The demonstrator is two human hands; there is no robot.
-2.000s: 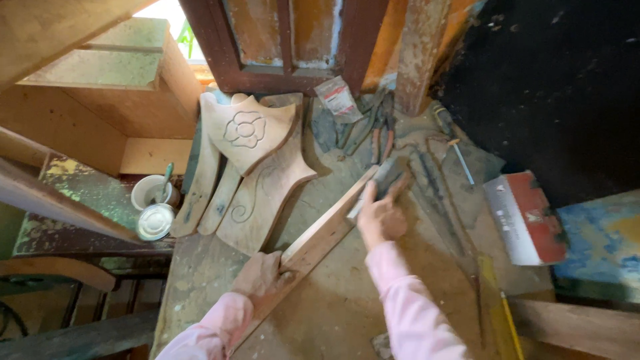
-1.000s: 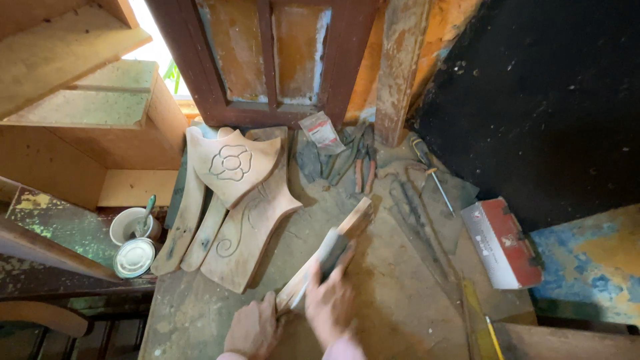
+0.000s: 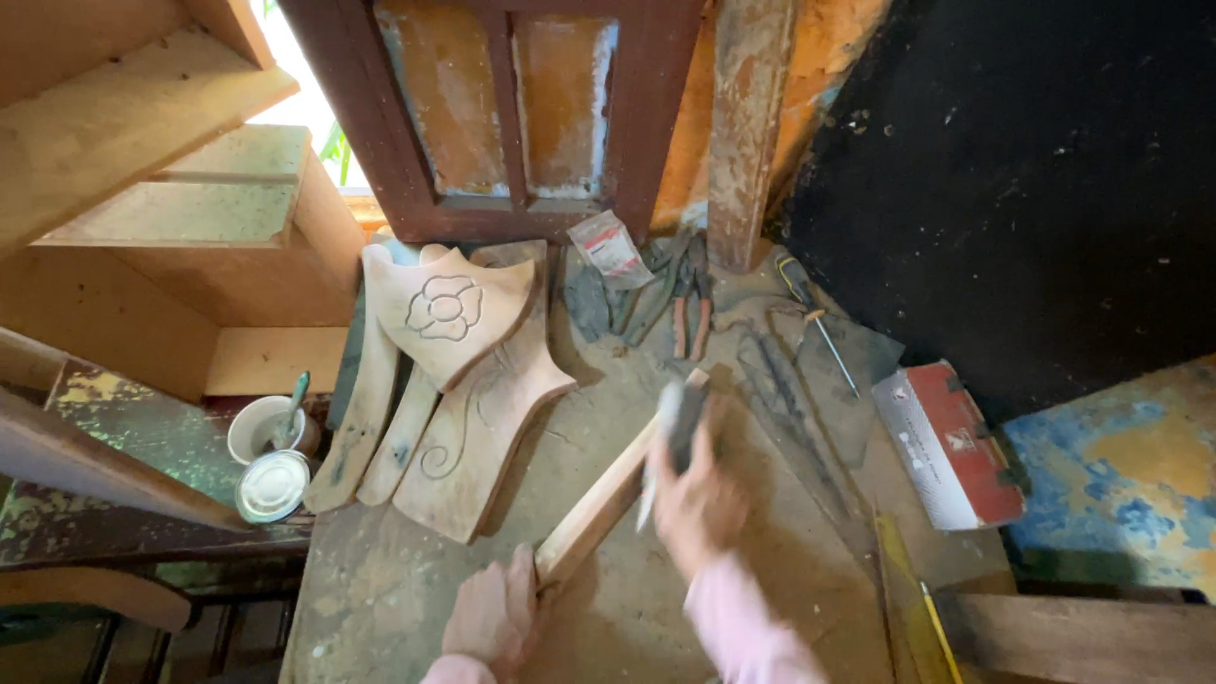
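Observation:
A narrow wooden strip [image 3: 594, 508] lies diagonally on the worktable. My left hand [image 3: 489, 608] grips its near end at the lower middle. Near its far end, my right hand [image 3: 698, 489] holds a dark, blurred block [image 3: 682, 418] against the upper part of the strip; a pale sheet edge, perhaps sandpaper, shows beneath the fingers. Left of the strip lie a carved wooden panel with a flower [image 3: 446, 309], another with a scroll [image 3: 456, 475], and curved wooden pieces [image 3: 366, 427].
Pliers [image 3: 692, 309] and a plastic packet [image 3: 611, 249] lie at the back. To the right are a screwdriver [image 3: 826, 332], a red and white box [image 3: 950, 445] and a yellow pencil [image 3: 939, 627]. A white cup with a brush [image 3: 256, 427] and a round lid [image 3: 274, 486] stand at left.
The right hand with the block has moved along the strip, from nearer the left hand one second ago to the far end. The left hand keeps its hold on the near end.

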